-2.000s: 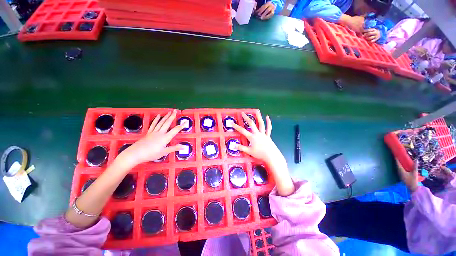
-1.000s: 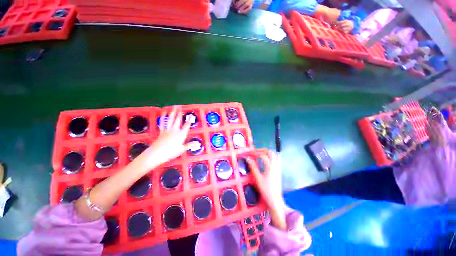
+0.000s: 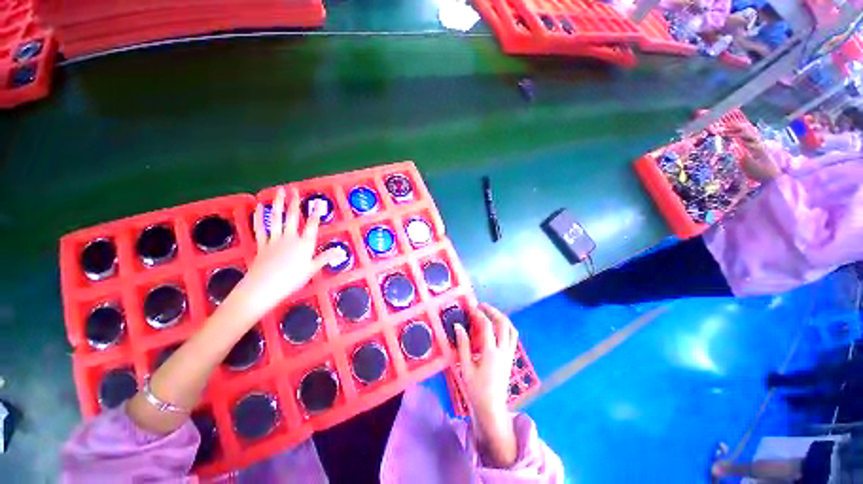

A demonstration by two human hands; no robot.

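A red compartment tray lies on the green bench, slightly turned, with round black watch bodies in its pockets. Several screens at its upper right are lit, such as a blue one and a white one; one shows a dark dial with red marks. My left hand rests spread over the upper middle pockets, fingertips on lit screens. My right hand is at the tray's lower right corner, its fingers on the watch body in the corner pocket; whether they grip it I cannot tell.
A black pen-like stick and a black box with a cable lie right of the tray. A second tray shows below my right hand. A red tray of tangled pieces is beside another worker. Stacked red trays stand behind.
My right hand has moved from the top right pockets down to the lower right corner. Some upper right screens now show blue, white or a dial. The view has shifted and turned.
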